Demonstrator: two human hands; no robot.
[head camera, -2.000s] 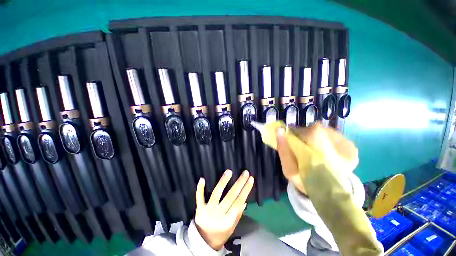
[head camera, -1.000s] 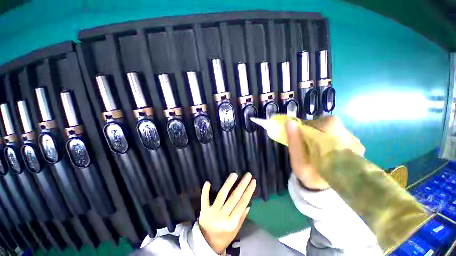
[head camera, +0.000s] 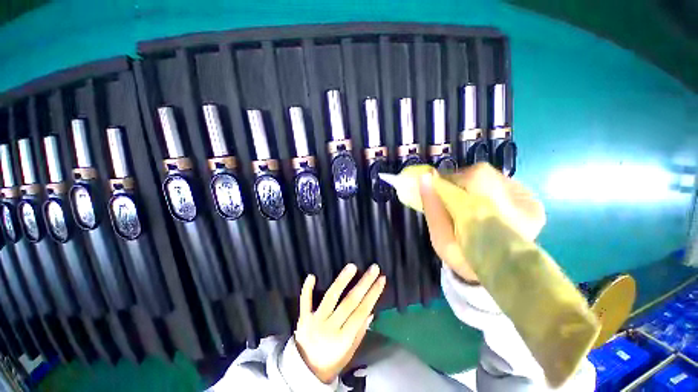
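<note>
My right hand (head camera: 478, 218) is shut on a long yellowish crinkled dispensing bag (head camera: 528, 295). Its white nozzle tip (head camera: 390, 179) is at the oval recess (head camera: 379, 186) of one tubular part, below its copper collar; contact cannot be told. My left hand (head camera: 337, 321) is open and empty, fingers spread, over the lower ends of the parts. The black slotted tray (head camera: 321, 32) holds several black parts with silver tubes. Ovals to the left of the nozzle show pale marks inside. The bag and hand partly hide the ovals to the right.
A second slotted tray (head camera: 69, 73) with similar parts lies against the left side. Both trays rest on a teal-green bench top (head camera: 589, 138). At the lower right are a round yellow-topped stool (head camera: 614, 302) and blue bins (head camera: 620, 358).
The nozzle has moved from one part's oval to the oval of the part on its right. The bag's rear end swung up, then down again. My left hand stays open in nearly the same place.
</note>
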